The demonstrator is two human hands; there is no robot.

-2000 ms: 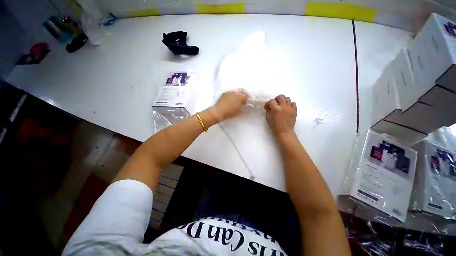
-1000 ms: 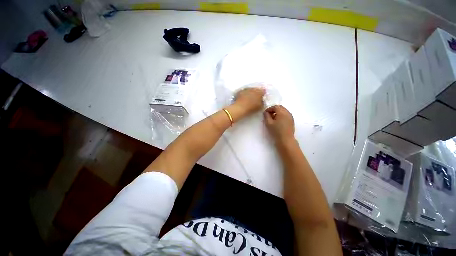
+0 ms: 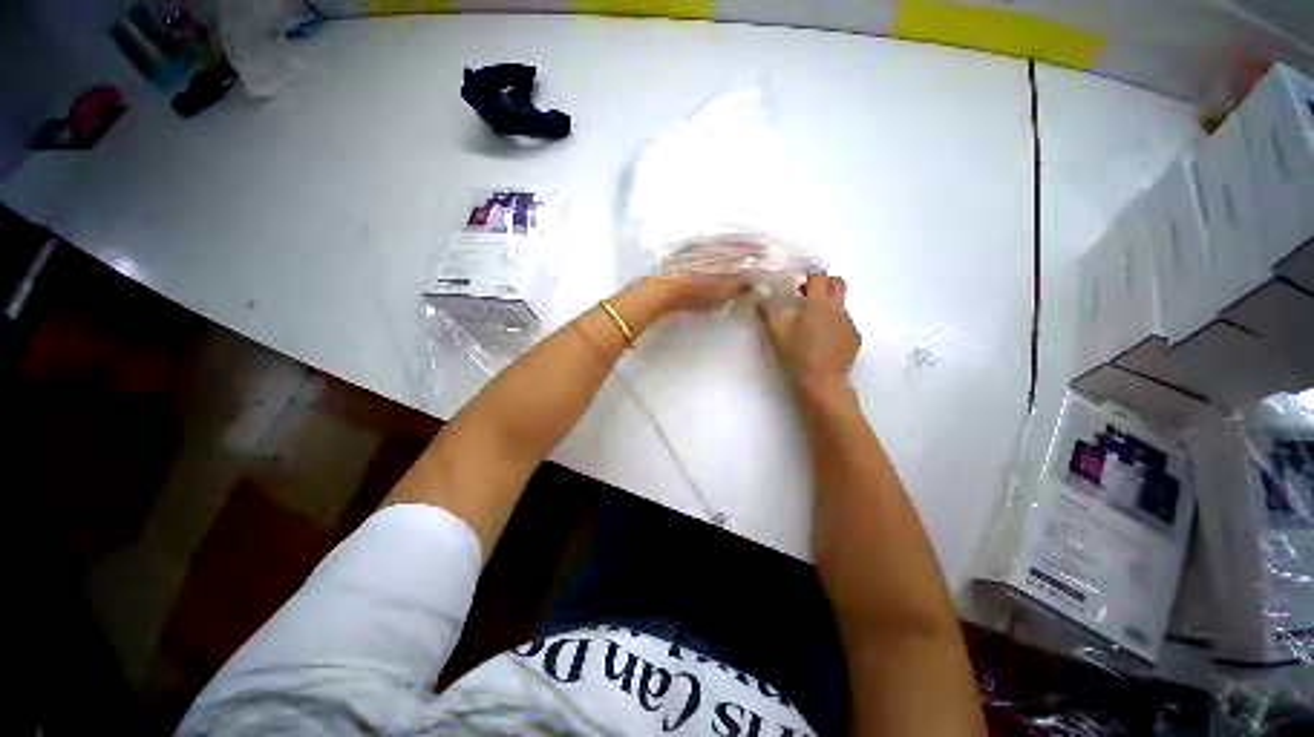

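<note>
A stack of empty clear bags (image 3: 706,180) lies on the white table in front of me, its near edge crinkled and raised. My left hand (image 3: 703,292) lies at this near edge, fingers partly hidden by the film. My right hand (image 3: 819,338) pinches the crinkled film at its right end. A bagged box (image 3: 497,256) lies to the left of the stack, its loose film hanging toward me. Another bagged box (image 3: 1102,518) lies at the table's right edge.
A black curved item (image 3: 515,104) lies at the back left. Stacked white boxes (image 3: 1203,252) stand at the right, with another bagged box (image 3: 1283,504) below them. A thin pale line (image 3: 663,435) runs across the table near my left forearm. Small items and plastic lie at the far left corner.
My left hand has moved slightly left and flattened at the bags' near edge. The crinkled film there shows more. My right hand has shifted slightly and now pinches the film.
</note>
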